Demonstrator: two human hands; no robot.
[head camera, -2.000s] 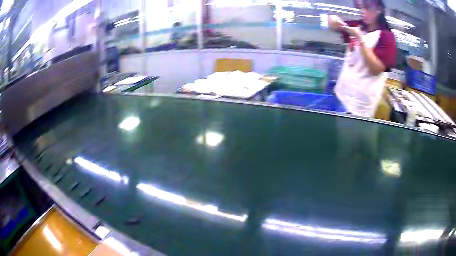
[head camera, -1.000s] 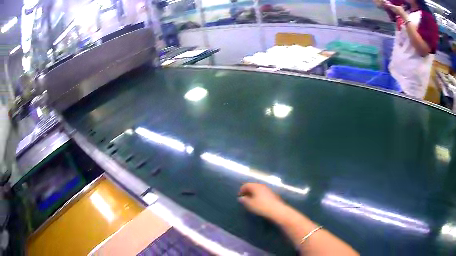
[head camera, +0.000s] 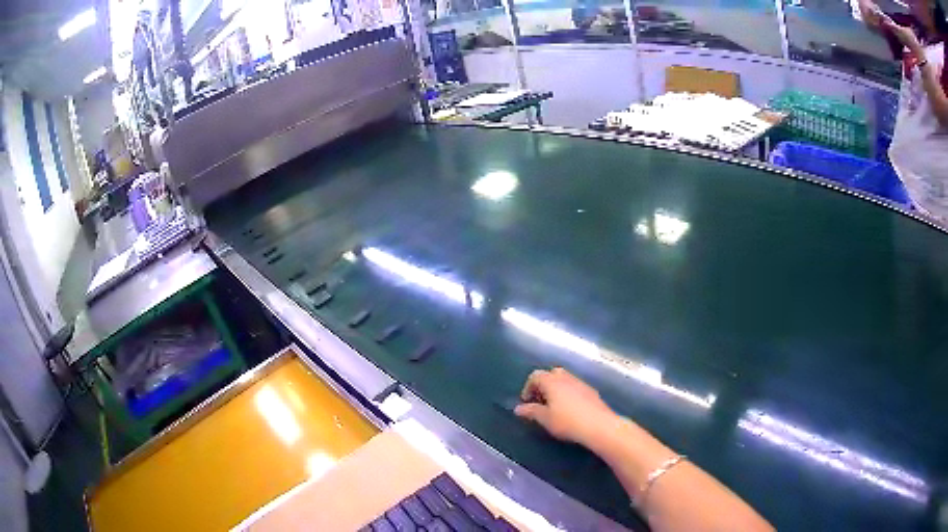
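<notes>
My right hand (head camera: 561, 405) is low over the green conveyor belt (head camera: 665, 301), fingers curled and pointing left. A small dark part (head camera: 507, 405) lies on the belt right at its fingertips; whether the fingers touch or grip it is unclear. Several more dark parts (head camera: 421, 352) lie in a loose line on the belt, running up and left. Packed rows of dark parts (head camera: 437, 509) lie on a tan cardboard sheet (head camera: 333, 483) at the bottom edge, partly cut off. My left hand is out of the picture.
The grey side rail (head camera: 322, 358) runs between the belt and the yellow-topped surface (head camera: 239, 447). A metal hood (head camera: 301, 114) spans the belt's far left end. A green-framed table (head camera: 156, 301) stands left. Across the belt are blue (head camera: 832, 168) and green crates and a person (head camera: 920, 135).
The view has turned left. My right hand came into view over the belt, and its fingertips are now beside the nearest part, which was farther left of the hand a second ago.
</notes>
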